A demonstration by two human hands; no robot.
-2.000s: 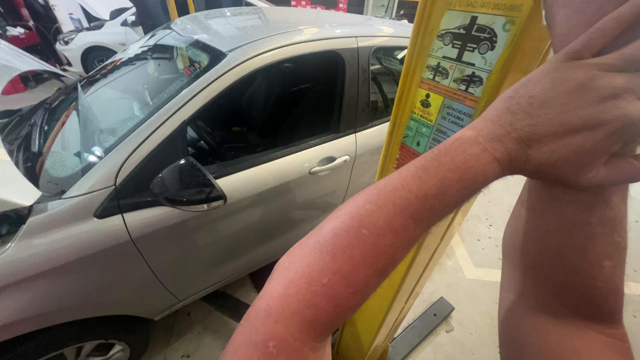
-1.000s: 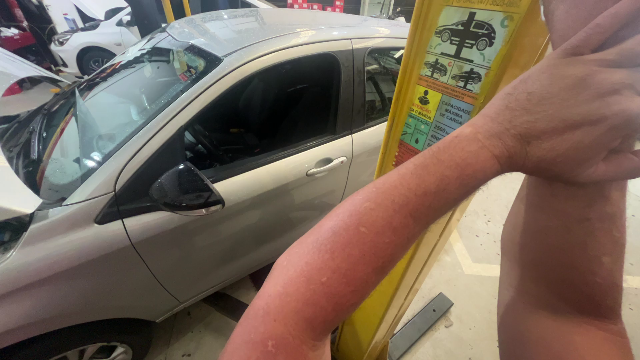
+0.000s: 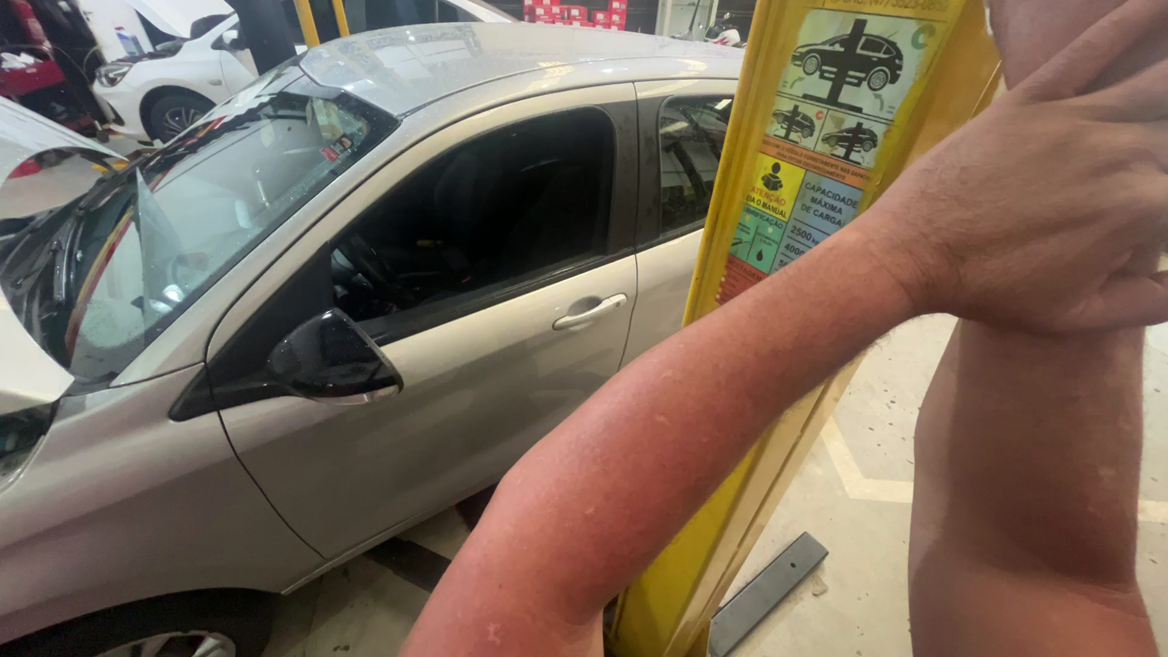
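My left hand lies across my right forearm at the upper right, gripping it, with its fingertips cut off by the frame's right edge. Below that hand, my right arm runs down to the bottom edge. My right hand is out of the frame. Behind my left forearm stands a yellow vehicle lift post with a pictogram label. To the left is a silver car with its front side window lowered or dark, a black door mirror and a light door handle.
A raised hood shows at the left edge. Behind the silver car is a white car, with red boxes farther back. A grey metal bar lies at floor level beside the post. A dark lift arm extends beneath the silver car.
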